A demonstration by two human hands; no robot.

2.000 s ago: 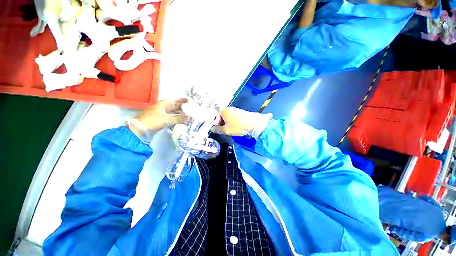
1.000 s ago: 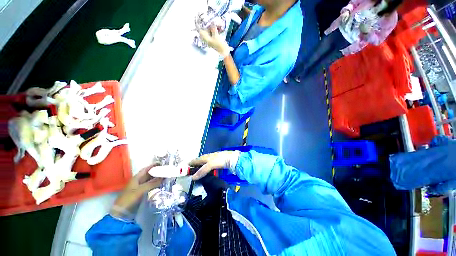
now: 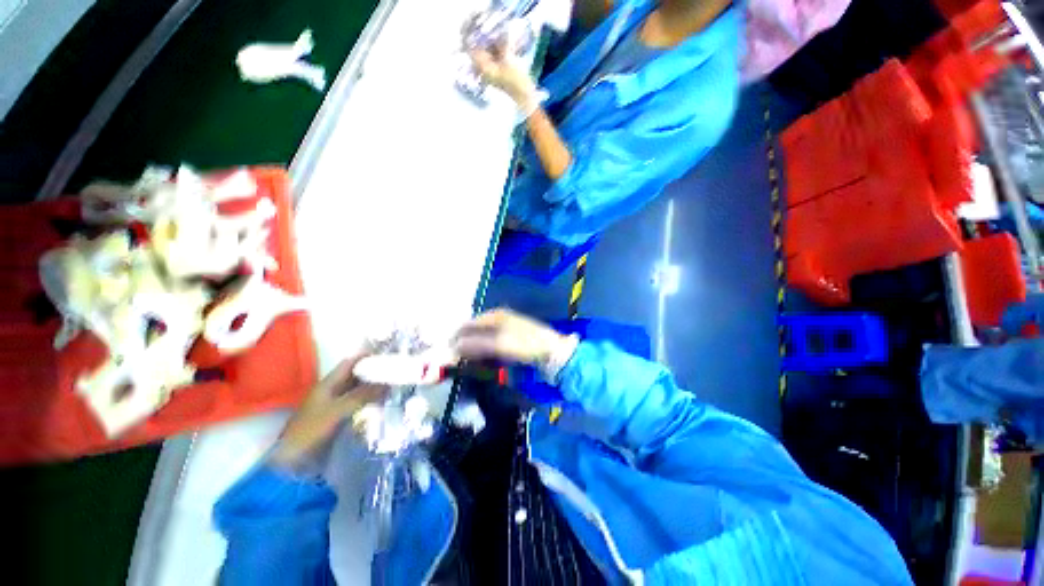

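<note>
My left hand (image 3: pixel 323 414) holds a shiny clear plastic body (image 3: pixel 393 495) at the bench's near end. The body's long narrow part points down towards my smock. A pale blade-like piece (image 3: pixel 395 370) with a red collar lies across the clear body. My right hand (image 3: pixel 504 339) is at the collar end of this piece, gripping its black handle, which is partly hidden by the fingers. Small white parts show at the middle of the clear body. A red tray (image 3: pixel 300 343) with several cream-white branched parts (image 3: pixel 126 395) stands to the left.
A white bench top (image 3: pixel 401 172) runs away beside a dark green belt (image 3: pixel 137 132) carrying one white part (image 3: pixel 275 62). A person in blue (image 3: pixel 641 126) handles a clear moulding (image 3: pixel 487 46) across the bench. Red bins (image 3: pixel 859 172) and a blue crate (image 3: pixel 836 341) stand right.
The view has swung upward since the first frame, bringing the belt and the person's hand into view. Since the second, my right hand has shifted slightly relative to the blade-like piece.
</note>
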